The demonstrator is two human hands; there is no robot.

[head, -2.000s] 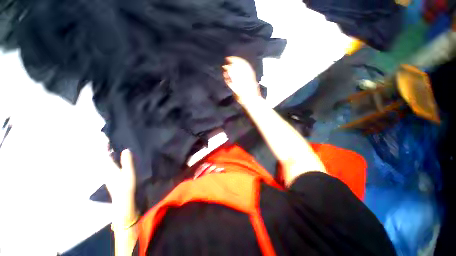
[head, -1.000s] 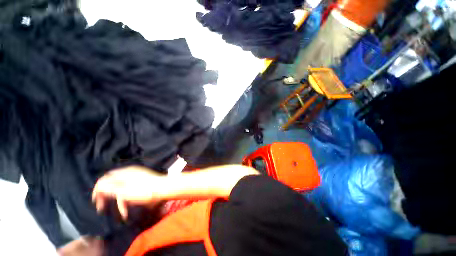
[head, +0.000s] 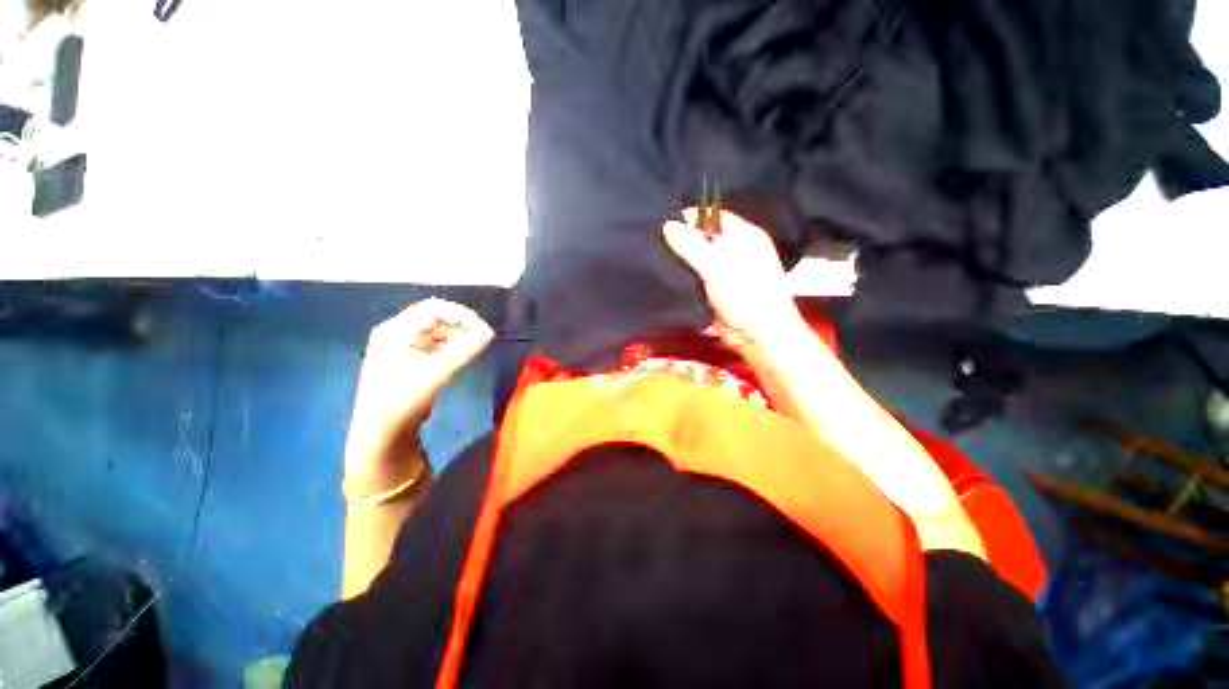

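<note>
A dark garment (head: pixel 593 202) lies over the white table's front edge and hangs toward my red-orange apron (head: pixel 674 411). My right hand (head: pixel 735 269) is over the cloth, closed round small thread snips (head: pixel 708 213); two short thin tips point away from me. My left hand (head: pixel 418 357) is off the table edge, left of the garment, with its fingers curled. A thin dark line, perhaps a thread, runs between it and the cloth. Whether the fingers grip it is unclear.
A rumpled dark garment pile (head: pixel 930 121) lies behind and to the right on the white table (head: pixel 310 148). Small black objects (head: pixel 59 185) lie at the table's left end. A red stool (head: pixel 1000 525) is beside me at right, with a wooden stool (head: pixel 1132 498) beyond on the blue floor (head: pixel 256 431).
The view has swung left, from the stools and blue bags to the table's left part. My hands have moved apart. The snips' tips now show in my right hand.
</note>
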